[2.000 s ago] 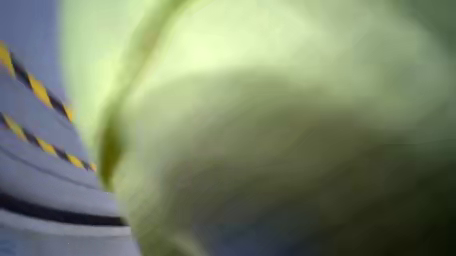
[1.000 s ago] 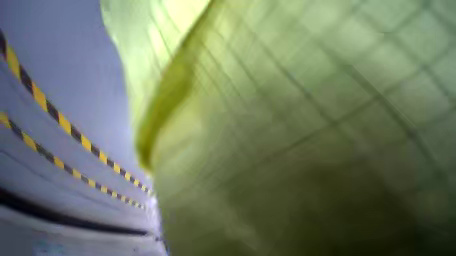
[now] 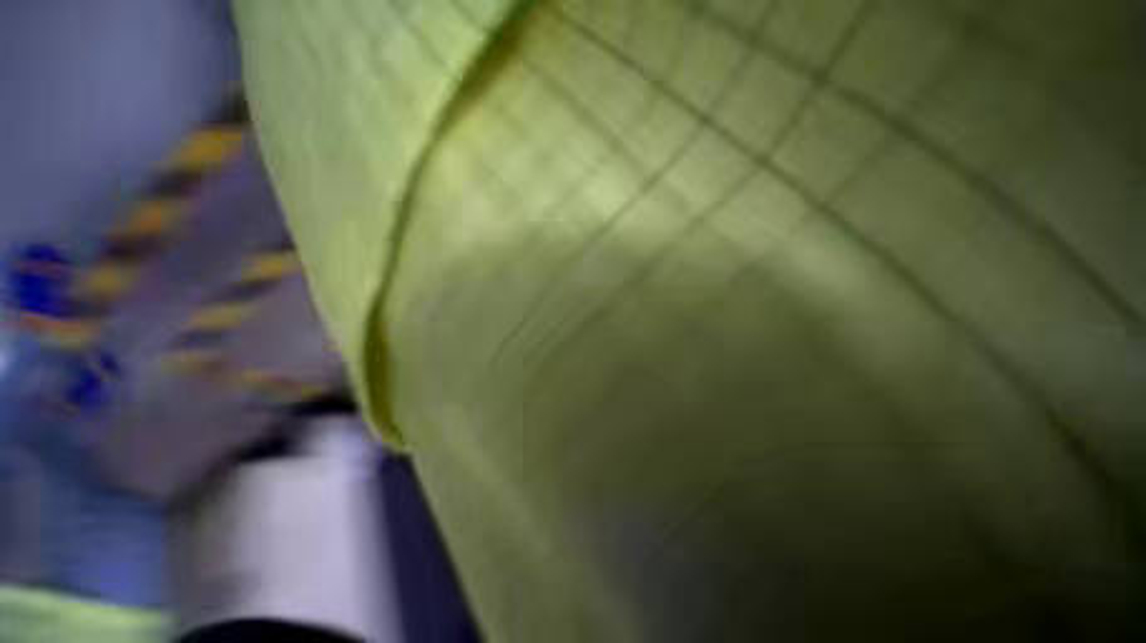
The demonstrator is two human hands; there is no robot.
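Note:
Yellow-green smock cloth with dark grid lines (image 3: 704,214) fills the middle and right of the view, very close to the camera. A folded seam edge runs down its left part. The cloth is dark and blurred toward the lower right. Neither my left hand nor my right hand is in the picture. No held object or work piece shows.
Blurred yellow-black floor tape (image 3: 170,207) crosses the grey floor (image 3: 101,88) at left. Two small blue things (image 3: 42,280) lie by it. A white boxy shape (image 3: 308,534) stands at lower left, beside light blue blurred shapes (image 3: 94,534) and a dark rounded edge.
The floor tape now slants the other way and is more blurred. The blue things and white boxy shape have come into view at left. The smock's left edge has shifted somewhat left.

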